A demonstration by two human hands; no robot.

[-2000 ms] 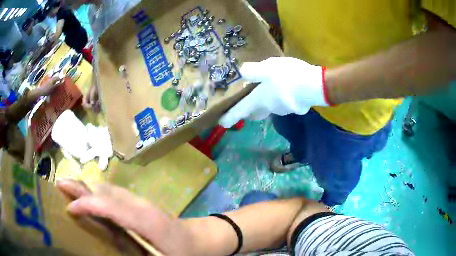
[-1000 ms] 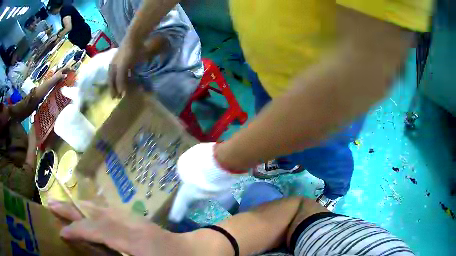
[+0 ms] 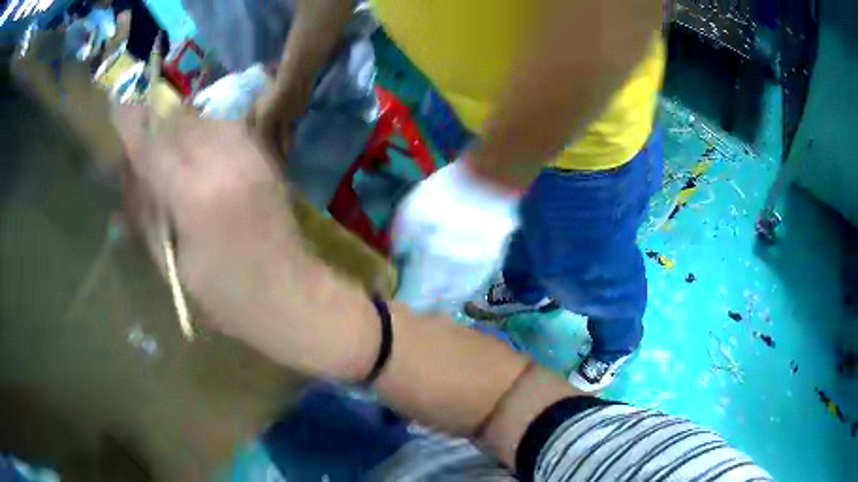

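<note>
My right hand (image 3: 212,193), bare, with a black band at the wrist, grips the rim of a brown cardboard tray (image 3: 85,282) at the left. The tray is tilted, very close to the camera and blurred. A few small pale specks show on it; I cannot tell what they are. The fingertips are blurred at the rim. My left hand is not in view.
A person in a yellow shirt (image 3: 602,118) stands ahead, a white-gloved hand (image 3: 456,235) close beyond my forearm. Another person's bare arm (image 3: 306,61) reaches down behind my hand. A red stool (image 3: 405,132) stands on the green-blue floor (image 3: 701,329).
My right hand and its tray have risen and come closer to the camera. The tray of small shiny pieces held by the person in yellow has gone from sight; that gloved hand has moved up and right.
</note>
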